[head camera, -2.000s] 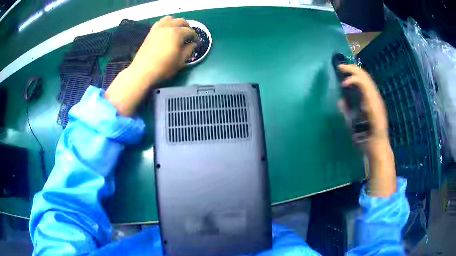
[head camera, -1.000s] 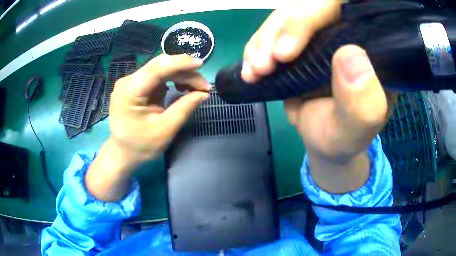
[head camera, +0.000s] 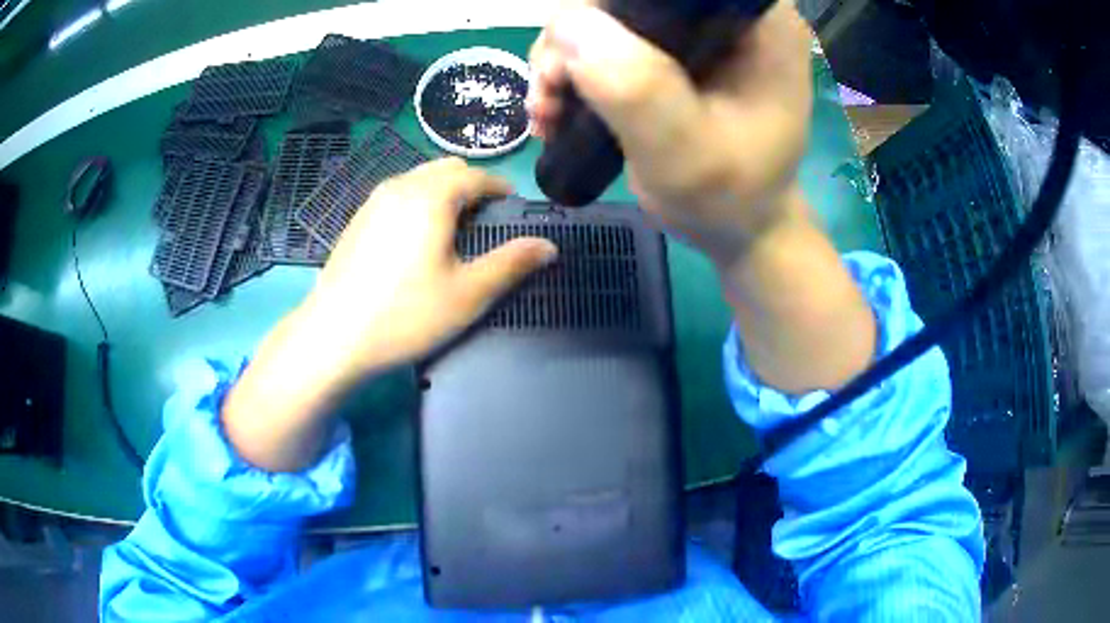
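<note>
The dark grey back cover (head camera: 554, 450) lies in front of me, its slotted end away from me and its near end at my lap. My right hand (head camera: 718, 134) grips the black electric screwdriver (head camera: 584, 152), tip down at the cover's far edge. The tip and any screw under it are hidden. My left hand (head camera: 408, 262) rests on the cover's upper left corner, thumb on the slots and fingers at the far edge. I see nothing held in it. The white-rimmed screw dish (head camera: 475, 102) stands just beyond.
Several black slotted grilles (head camera: 201, 225) lie in a loose pile at the left. A small ring with a thin cord (head camera: 88, 189) lies farther left, near a black housing (head camera: 31, 387). A dark green crate (head camera: 974, 280) and clear plastic (head camera: 1083, 231) are at the right. The screwdriver's cord crosses my right sleeve.
The right hand took up the screwdriver and brought it upright over the cover's far edge. The left hand left the dish, pinched near the screwdriver tip, then spread onto the cover. The cover shifted slightly right.
</note>
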